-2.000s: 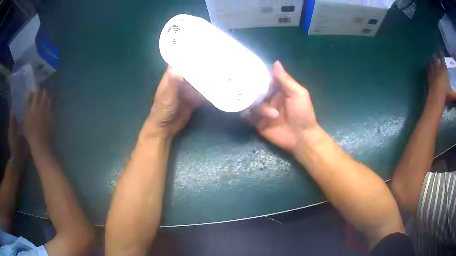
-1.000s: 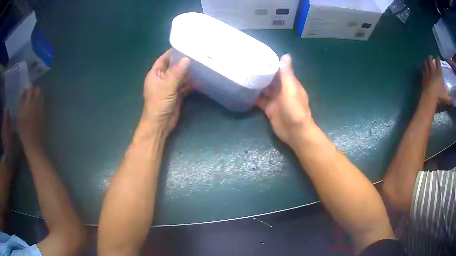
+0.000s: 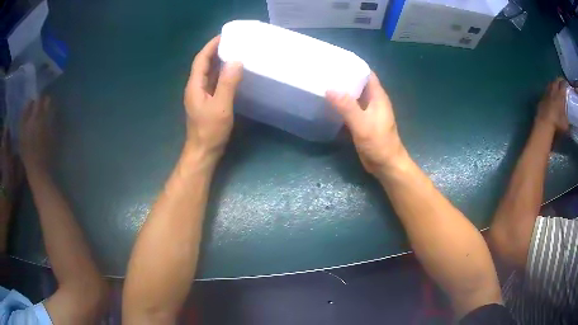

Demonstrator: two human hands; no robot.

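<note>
A long rounded white appliance unit (image 3: pixel 295 58) is between my hands near the middle of the bench. Its bright white oval face is up, and its bluish, cloudy side faces me. My left hand (image 3: pixel 211 105) holds its left end, with the thumb on the near side. My right hand (image 3: pixel 366 122) holds its right end, with the thumb at the near upper edge. The underside is hidden, so I cannot tell if it touches the mat.
White cartons with blue sides (image 3: pixel 437 24) stand at the far edge, with clear plastic (image 3: pixel 516 15) beside them. Another person's hand (image 3: pixel 37 130) is at a translucent piece on the left. Another hand (image 3: pixel 553 106) is at the right. The green mat (image 3: pixel 285 209) has a curved front edge.
The unit has tilted from showing its vented face to showing its side as well, and has shifted slightly right. My right thumb has moved from its far end onto the near upper edge.
</note>
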